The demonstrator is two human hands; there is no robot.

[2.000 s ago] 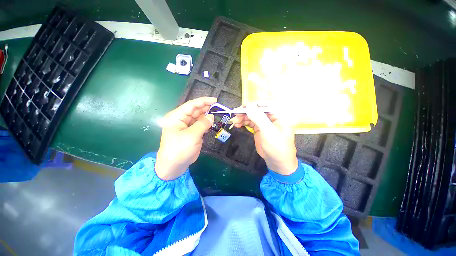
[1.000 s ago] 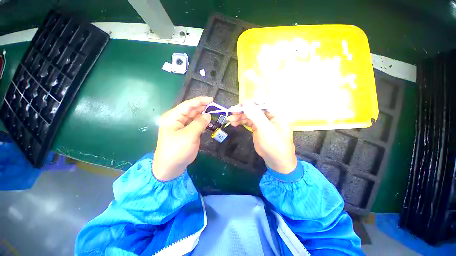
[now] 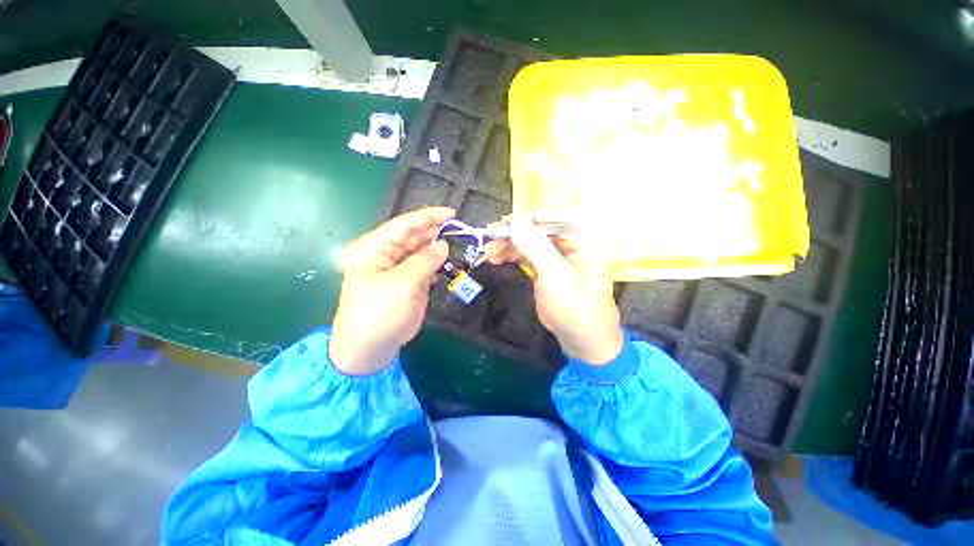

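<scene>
My left hand point(image 3: 388, 288) pinches a small dark electronic module point(image 3: 457, 258) between thumb and fingertips. The module has a blue-and-white end with a yellow-orange edge point(image 3: 466, 288) hanging below. Pale lead wires point(image 3: 459, 226) loop above it towards my right hand. My right hand point(image 3: 566, 283) holds tweezers point(image 3: 531, 229), a thin pale stick, with their tip end at the wires. Both hands are above the dark foam tray point(image 3: 791, 373), left of the yellow plastic tray point(image 3: 795, 181). The tray's white contents are washed out by glare. The exact contact at the tweezer tip is too small to tell.
A white round-faced part point(image 3: 385, 133) lies on the green bench left of the foam tray. A small white part point(image 3: 435, 155) sits in a foam pocket. A black blister tray point(image 3: 112, 171) stands tilted at left; more are stacked point(image 3: 927, 320) at right. A grey post point(image 3: 331, 37) rises behind.
The view has shifted slightly since the oldest frame. My right hand has moved slightly left, and the wire loop has changed shape. The module's blue-and-white end has turned a little.
</scene>
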